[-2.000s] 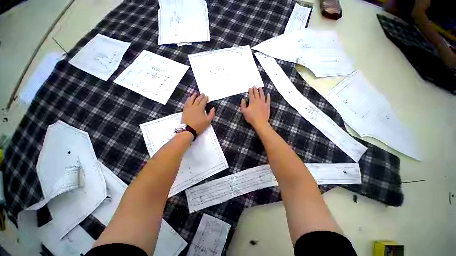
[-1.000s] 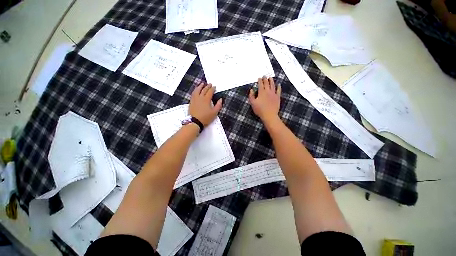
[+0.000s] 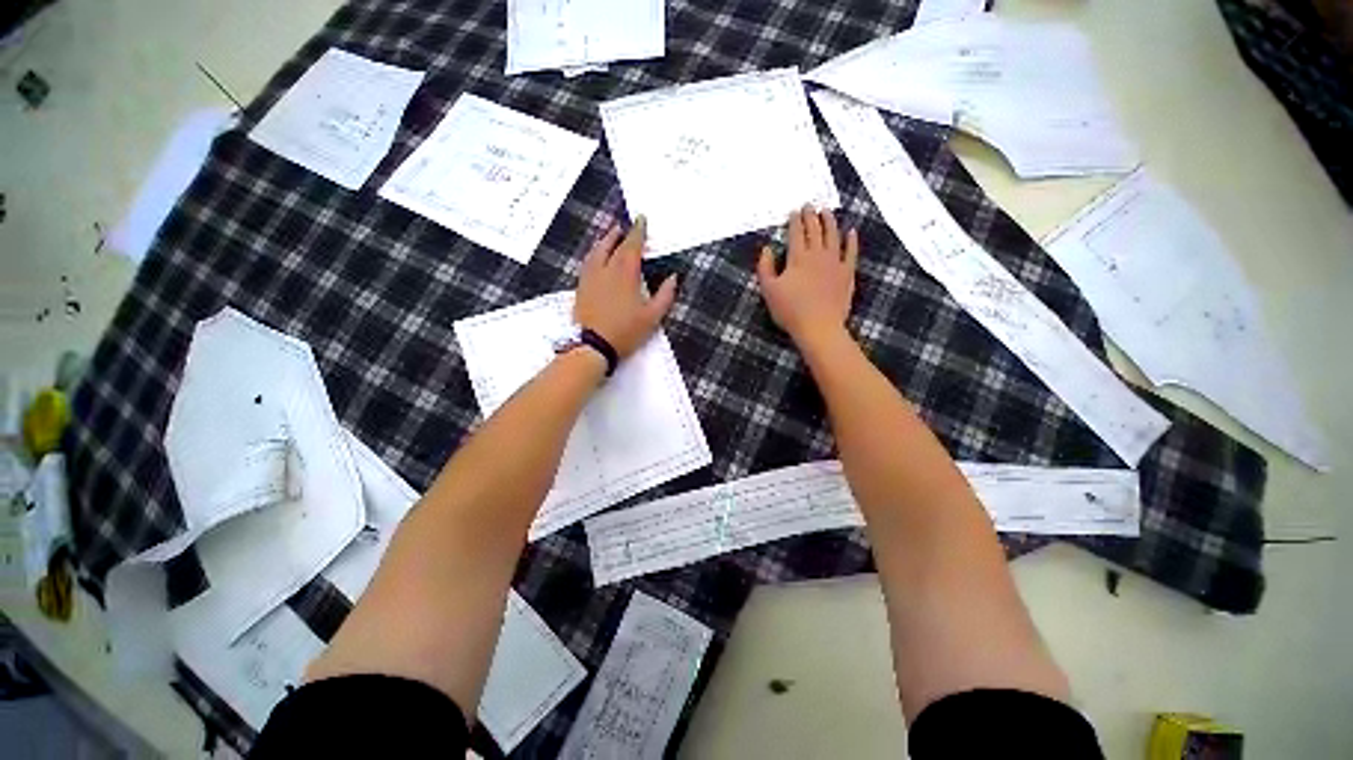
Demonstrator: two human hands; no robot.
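Note:
A white rectangular paper pattern piece (image 3: 715, 156) lies flat on the dark plaid fabric (image 3: 742, 356) at the upper middle. My left hand (image 3: 620, 293) lies with fingers apart at its lower left corner, the palm over the top of a second square pattern piece (image 3: 638, 431). My right hand (image 3: 810, 278) lies flat with fingers spread, its fingertips at the first piece's lower right corner. Neither hand shows anything gripped. A curved band pattern (image 3: 742, 520) lies below, partly hidden under my right forearm.
A pointed pattern piece (image 3: 267, 431) with a curling strip lies at left. A long diagonal strip (image 3: 1002, 290) and large curved pieces (image 3: 1187, 297) lie at right. A small yellow box (image 3: 1180, 736) sits at the near right. Smaller pattern pieces (image 3: 490, 175) lie at upper left.
The view has shifted, so the cloth and papers sit higher and further right in the picture. Both hands remain at the lower corners of the same piece.

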